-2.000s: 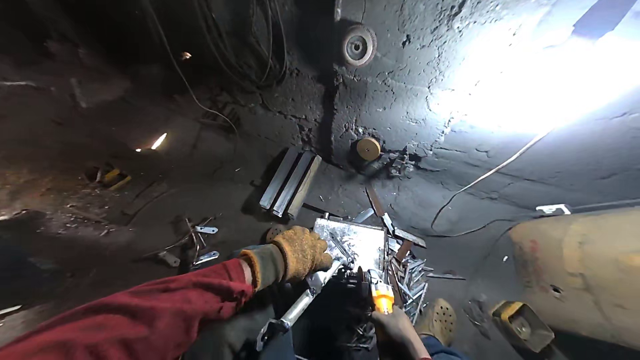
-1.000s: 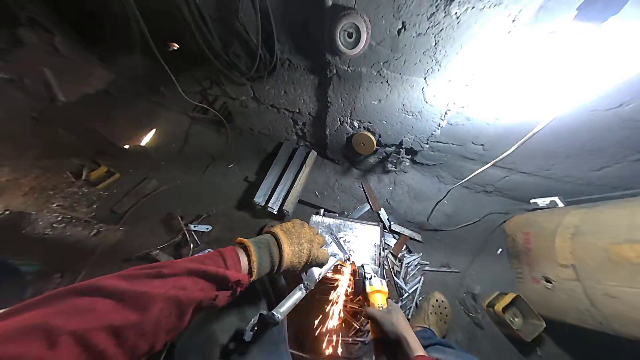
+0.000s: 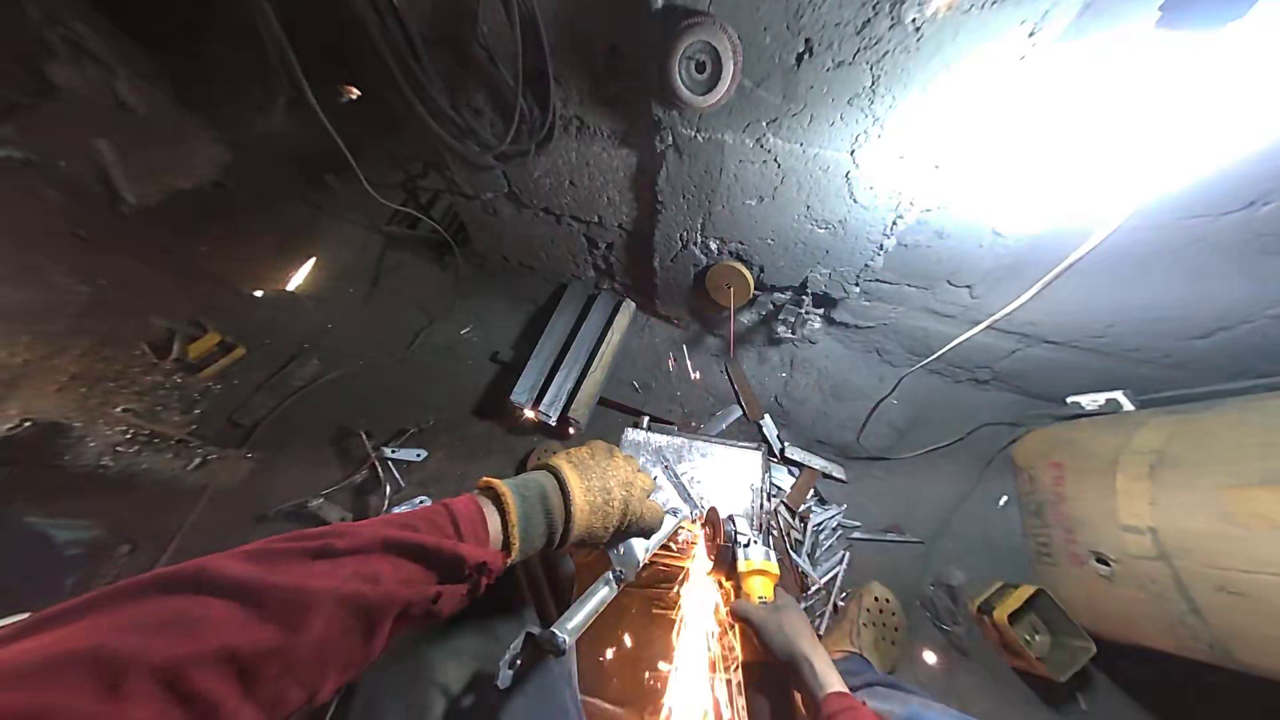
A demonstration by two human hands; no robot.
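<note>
My left hand (image 3: pixel 605 492), in a tan work glove, is closed over a metal piece at the left edge of a shiny metal plate (image 3: pixel 725 465); its exact grip is partly hidden. My bare right hand (image 3: pixel 785 628) holds a yellow angle grinder (image 3: pixel 757 573) by its body. The grinder's disc (image 3: pixel 713 533) is at the plate's near edge, beside the end of a metal clamp-like tool (image 3: pixel 590 605), and a bright stream of sparks (image 3: pixel 700 640) falls toward me. A thin metal strip (image 3: pixel 680 485) lies on the plate.
Several square metal bars (image 3: pixel 572 350) lie beyond my left hand. Cut metal pieces (image 3: pixel 815 535) are heaped right of the plate, near a clog (image 3: pixel 868 625). A round disc (image 3: pixel 730 284) leans at the wall. At the right are a large tan cylinder (image 3: pixel 1180 530) and a yellow-black box (image 3: pixel 1035 632).
Sparks, absent two seconds ago, appeared one second ago and now form a larger, brighter stream. Both hands stay in about the same place by the plate.
</note>
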